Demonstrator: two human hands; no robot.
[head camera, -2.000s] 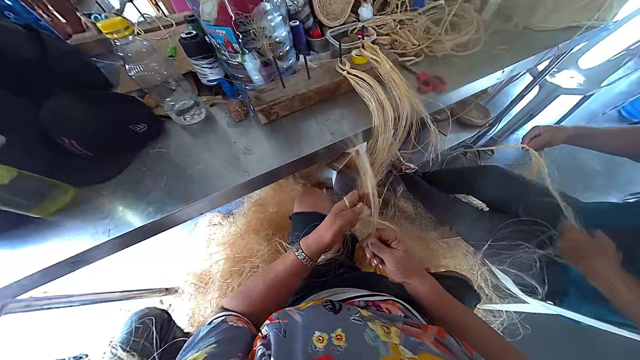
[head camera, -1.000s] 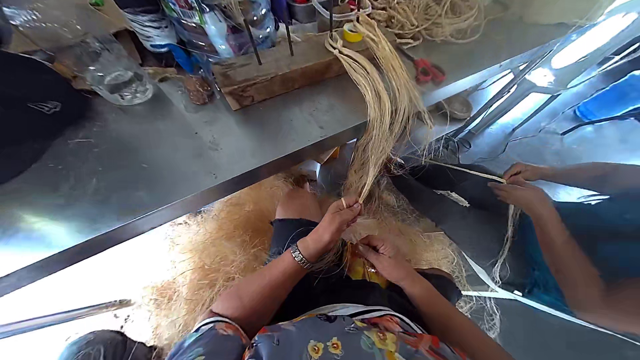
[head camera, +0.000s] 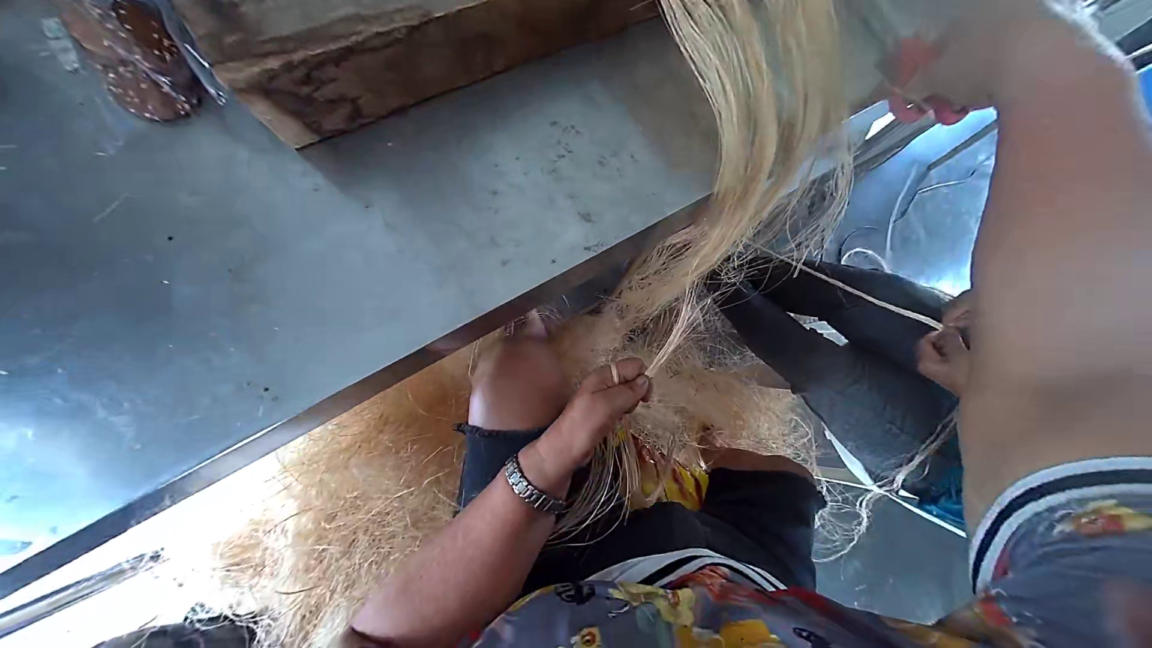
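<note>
My left hand (head camera: 612, 396), wearing a metal watch and a ring, pinches a thin bundle of pale plant fibers between thumb and fingers. Its loose ends hang below the hand over my lap. From the pinch the strands run up toward a long hank of fibers (head camera: 751, 135) draped over the table edge. At the upper right my right hand (head camera: 958, 58) is blurred, over the red handles of scissors (head camera: 911, 76); whether its fingers are closed on them is unclear. My right forearm covers much of the right side.
A wooden block (head camera: 360, 72) and a brown item in clear plastic (head camera: 153, 67) sit on the metal table (head camera: 405, 225). Loose fiber (head camera: 378, 486) piles around my legs. At right, another person's hand (head camera: 945, 346) holds a thin cord.
My right hand has left my lap and moved up and right to the red scissors. My left hand keeps its pinch on the fibers. The view has moved closer to the table.
</note>
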